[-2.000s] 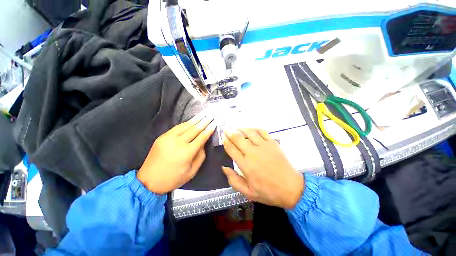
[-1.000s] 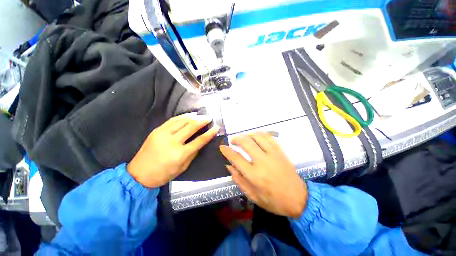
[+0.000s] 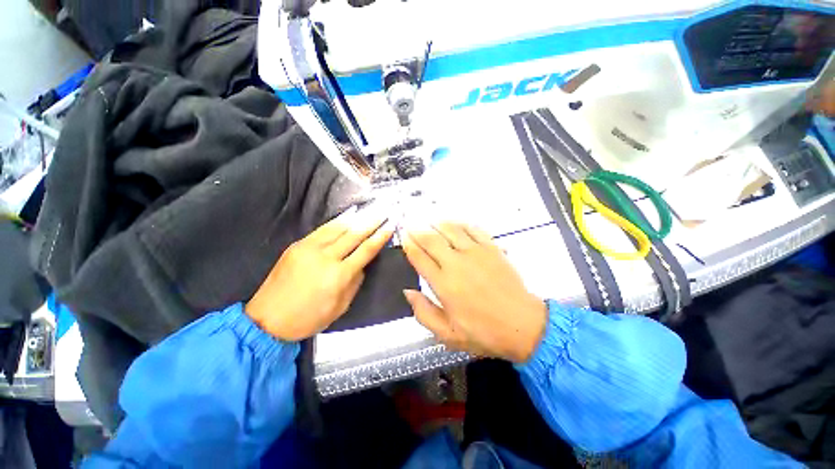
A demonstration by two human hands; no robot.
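Note:
The dark grey garment piece [image 3: 220, 220] lies under and left of the white sewing machine head [image 3: 513, 55]. Its edge runs under the presser foot [image 3: 400, 167]. My left hand [image 3: 320, 275] lies on the cloth, fingertips pressing flat just in front of the foot. My right hand [image 3: 471, 289] lies flat at the cloth's right edge, fingertips close beside the left ones. A small pale, overexposed strip [image 3: 397, 236] shows between the fingertips; I cannot tell what it is. The needle tip is lost in glare.
Yellow and green scissors [image 3: 609, 215] lie on two spare zippers [image 3: 586, 261] that hang over the table's front edge. A tape measure strip [image 3: 384, 371] runs along that edge. A dark display panel [image 3: 760, 46] is at the upper right. Dark cloth [image 3: 778, 357] lies at the lower right.
Since one second ago, my right hand has moved up to the seam beside my left fingertips and lies flatter. The cloth looks much the same. The view has shifted a little.

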